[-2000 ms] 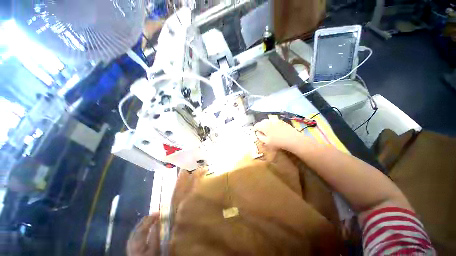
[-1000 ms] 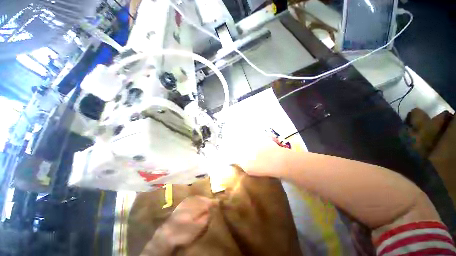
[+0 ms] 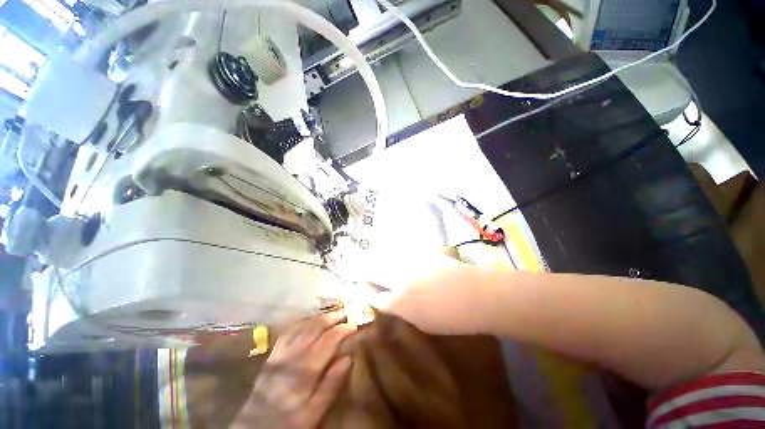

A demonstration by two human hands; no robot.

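The brown bag panel lies bunched in folds below the white sewing machine head. My left hand is on the panel at the front of the head, its fingertips holding the brown material beside a small pale yellow piece. My right hand reaches in from the right to the needle area, close to my left fingertips. Lamp glare washes out its fingers, so its grip is unclear. The needle is hidden by glare.
The red-and-black tool with its black cable lies right of my right hand on the white board. A touch screen stands at the right rear. White tubes curve around the head. Yellow tape shows left of my left hand.
The view has moved closer to the machine head. My left hand has come from the panel's lower left edge up to the needle area. My right hand stays near the needle.
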